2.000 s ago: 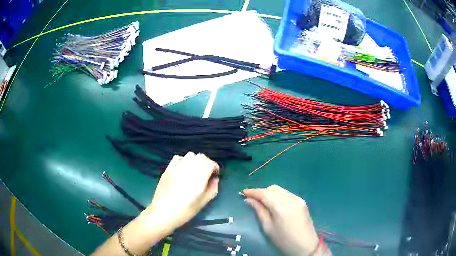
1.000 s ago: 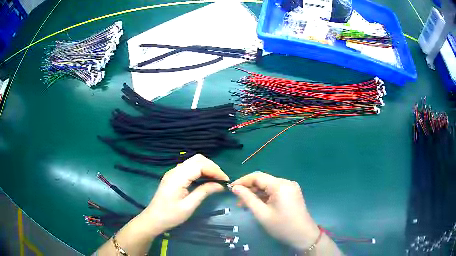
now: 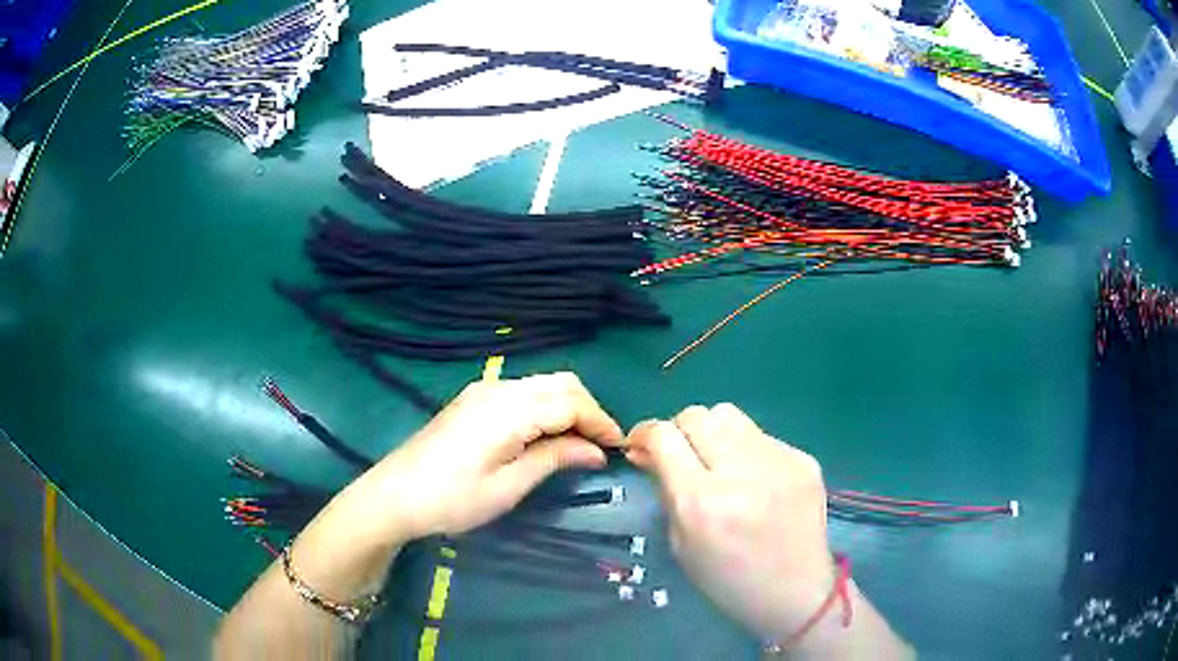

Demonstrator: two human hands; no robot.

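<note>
My left hand and my right hand meet fingertip to fingertip at the lower middle. My left hand pinches the end of a black sleeving, whose tube shows behind the hand. My right hand pinches a connector lead; its red and black strands run out right from under the hand to a small white plug. The wire tips at the join are hidden by my fingers. A pile of black sleeving lies behind my left hand. Loose connector leads lie to its right.
Sleeved leads lie under my left forearm, with more at the far right. Multi-colour leads lie back left. A white sheet holds a few black tubes. A blue tray with bags and wires is back right.
My hands were apart two seconds ago, then came together and remain fingertip to fingertip. The whole view has shifted, so the piles sit higher in the picture.
</note>
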